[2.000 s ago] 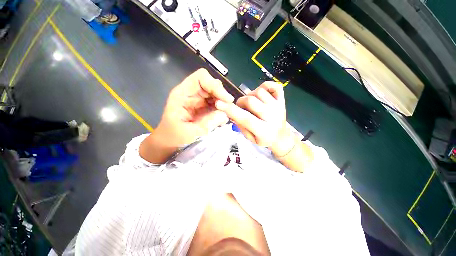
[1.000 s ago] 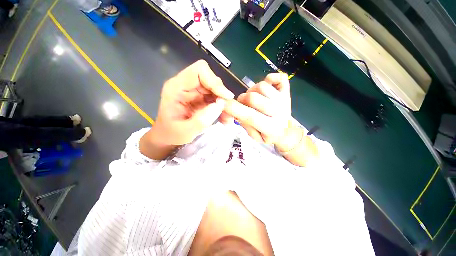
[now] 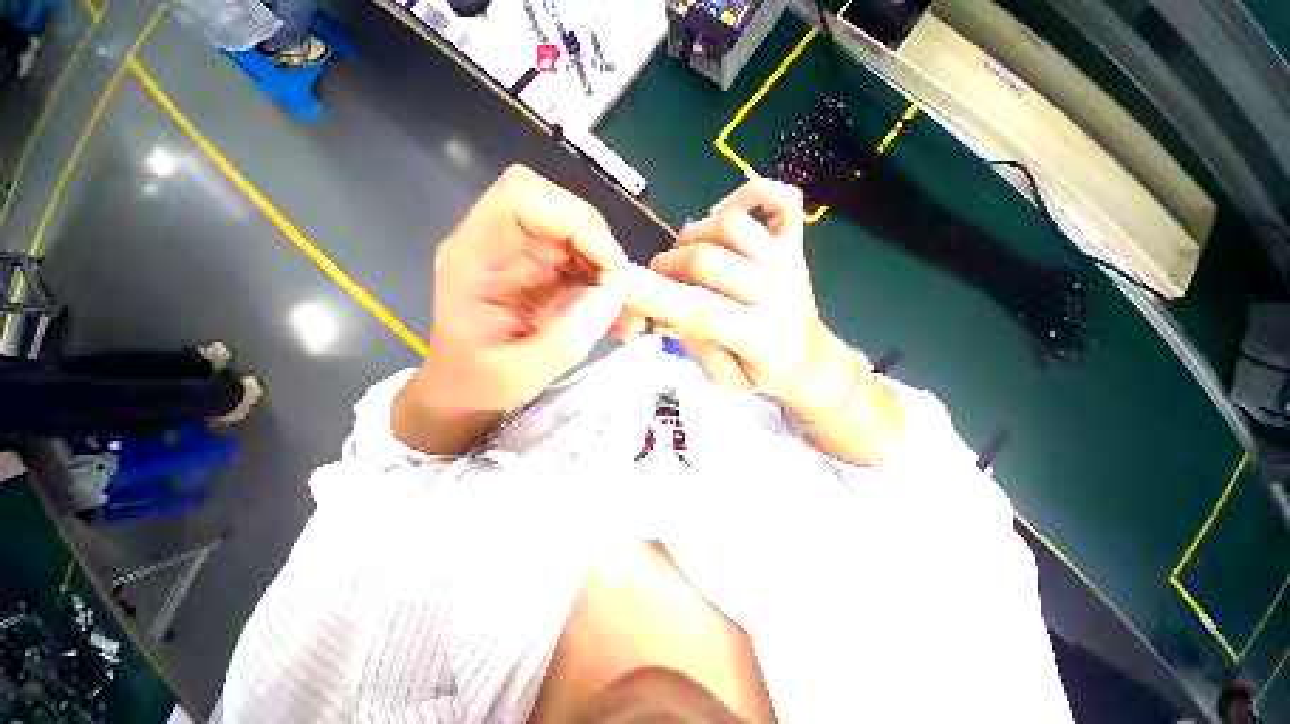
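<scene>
My bare left hand [image 3: 516, 297] and bare right hand [image 3: 743, 297] are raised in front of my chest, and their fingertips meet. The fingers of both are bent as in a pinch. Anything between the fingertips is hidden or too small to tell. A small blue thing shows just below my right fingers; I cannot tell what it is. A bundle of black cables [image 3: 941, 234] lies on the green mat to the right, touched by neither hand, with its ends fanned out.
A long cream tray [image 3: 1054, 149] and a grey machine [image 3: 719, 40] stand beyond the bundle. A white work sheet [image 3: 608, 88] carries small black and red parts. On the left are grey floor with yellow lines, blue stools [image 3: 290, 74] and people's legs [image 3: 113, 385].
My left hand has shifted slightly left, and its fingers look more spread from the palm. My right fingers have moved a little. The cable bundle still lies on the mat.
</scene>
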